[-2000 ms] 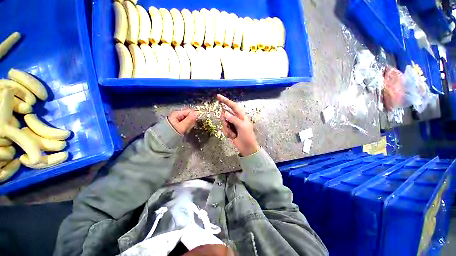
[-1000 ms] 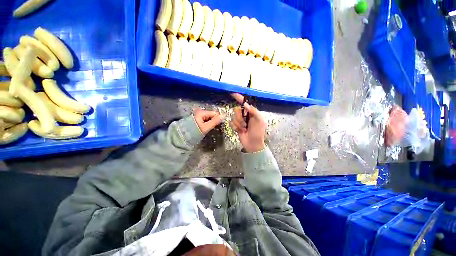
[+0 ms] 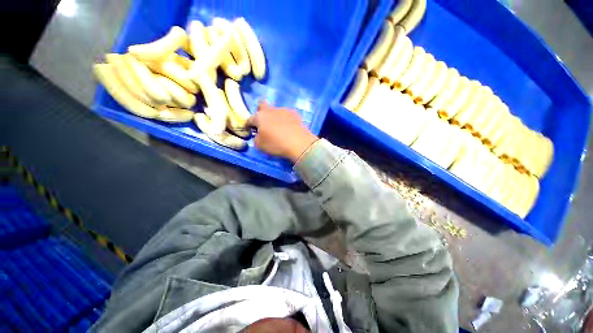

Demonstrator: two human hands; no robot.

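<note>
My right hand (image 3: 279, 132) is over the right part of the blue supply tray (image 3: 305, 65), its fingertips at the end of a pale yellow imitation banana (image 3: 235, 101). A small dark thing shows at the fingertips; I cannot tell if it is a tool or shadow, or if the fingers grip the banana. Other bananas (image 3: 140, 81) lie in a loose pile to the left of the hand. My left hand is not visible; its sleeve (image 3: 273, 208) passes behind the right forearm.
A second blue tray (image 3: 448, 174) at the right holds bananas in neat rows. Yellow crumbs (image 3: 429, 211) lie on the table (image 3: 481, 257) below it. White scraps (image 3: 486, 311) and clear film (image 3: 566, 296) are at the lower right. Blue crates (image 3: 55, 286) stand at lower left, beside yellow-black striped tape.
The view has turned to the left. My right hand has moved from over the crumbs across to the supply tray. My left hand, visible before near the crumbs, has gone out of sight.
</note>
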